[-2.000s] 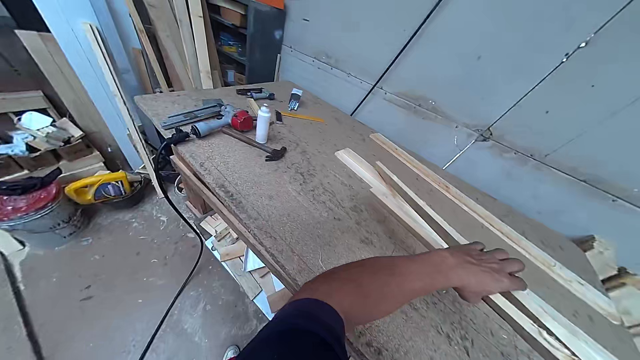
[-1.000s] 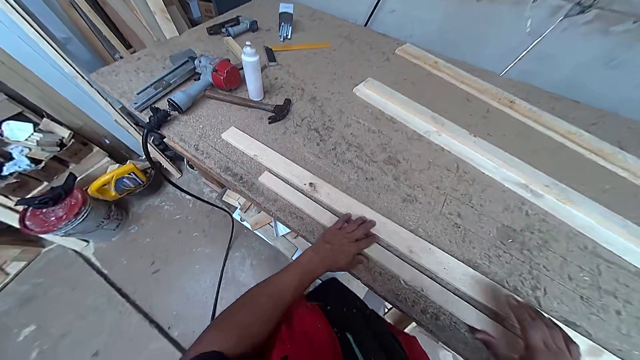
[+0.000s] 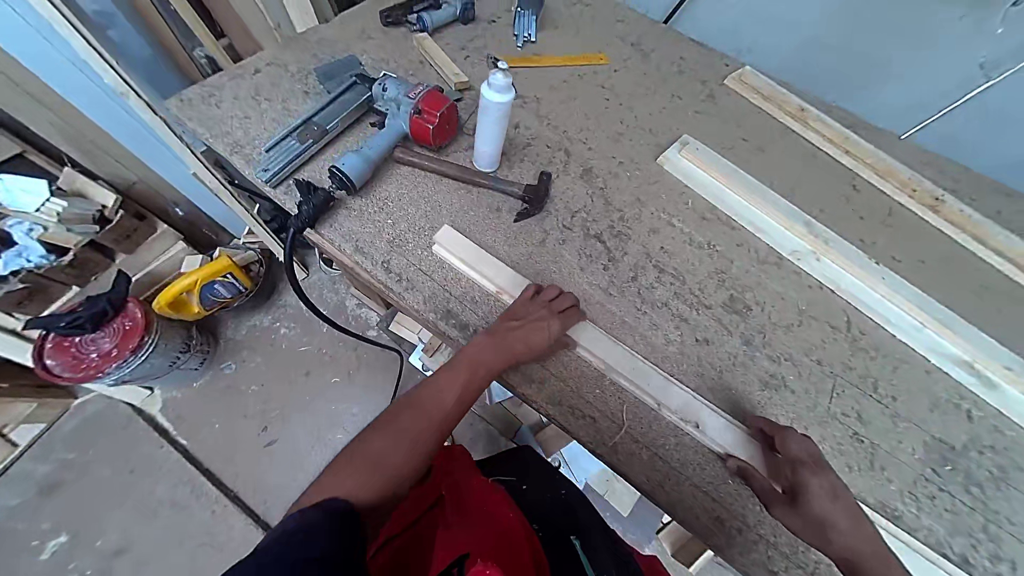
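Observation:
Two pale wooden strips lie together as one narrow length along the near side of the particleboard workbench. My left hand grips it near its far end, fingers curled over the top. Farther down, my right hand has its thumb on the near edge and its fingers over the far edge. Beyond lie another pair of wooden strips and a grooved wooden strip. A claw hammer rests past the far end of the held strips, beside a white bottle.
A pneumatic nailer with a black hose lies at the bench's left, near metal nail strips. Behind are a yellow ruler and a second air tool. On the floor stand a red-lidded bucket and a yellow container.
One second ago the two near strips lay apart; now they are together between my hands. My left hand, which reached over the strips at the right two seconds ago, is now on the near pair.

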